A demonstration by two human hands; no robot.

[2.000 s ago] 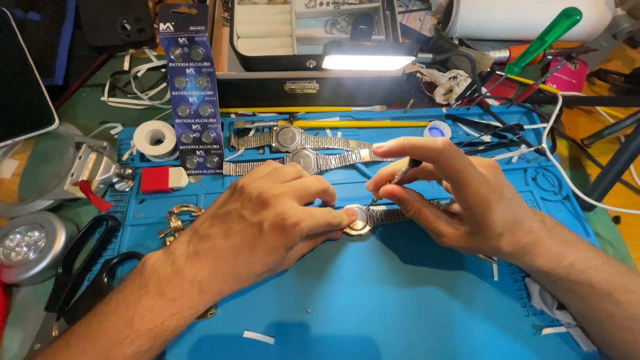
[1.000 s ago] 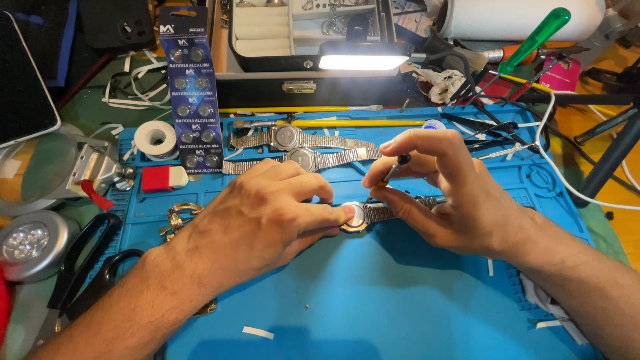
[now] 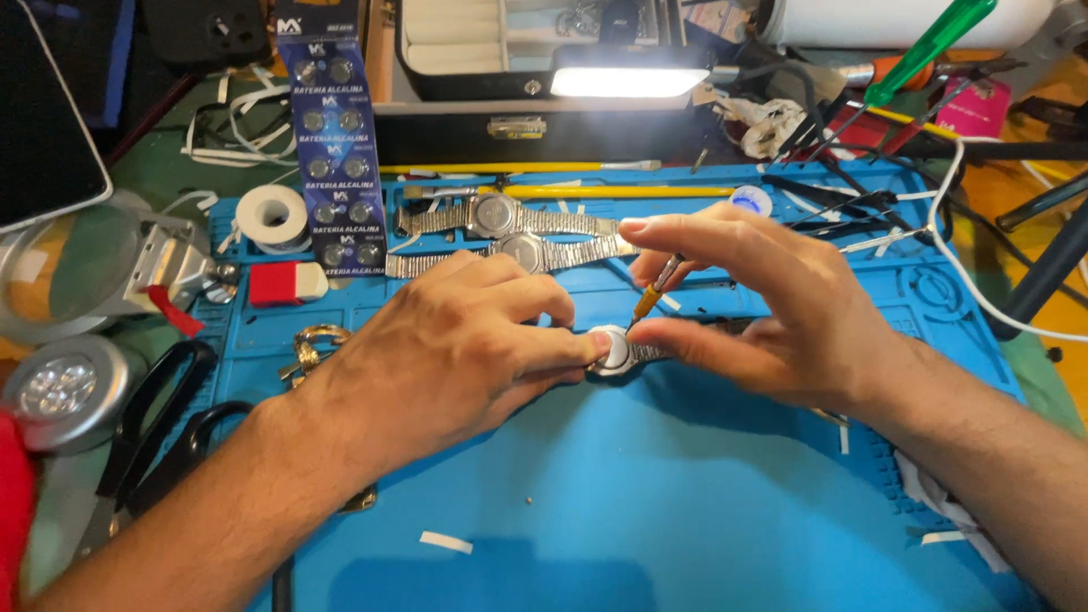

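A wristwatch with a metal bracelet [image 3: 612, 352] lies on the blue silicone work mat [image 3: 510, 527], its round pale metal face or back turned up. The fingertips of my left hand [image 3: 476, 340] press on its left edge and pin it. My right hand [image 3: 765, 314] has a small precision screwdriver with a yellow-gold collar [image 3: 650, 299] among its fingers, tip down at the watch's upper right rim. Part of the bracelet runs beneath my right hand, hidden. Just behind lie two more metal-band watches, one with its back up [image 3: 495, 214] and another [image 3: 520, 252] partly behind my left hand.
A button-cell blister card [image 3: 336, 153], a tape roll [image 3: 272, 217] and a red-and-white eraser [image 3: 285, 283] stand at back left. Black scissors [image 3: 161, 433] lie left. Behind are a lit lamp [image 3: 629, 82], a black case [image 3: 450, 132] and a green-handled screwdriver [image 3: 926, 55].
The screwdriver in my right hand has tipped and now meets the watch's rim; a second ago it was higher among the fingers. My left hand has stayed on the watch.
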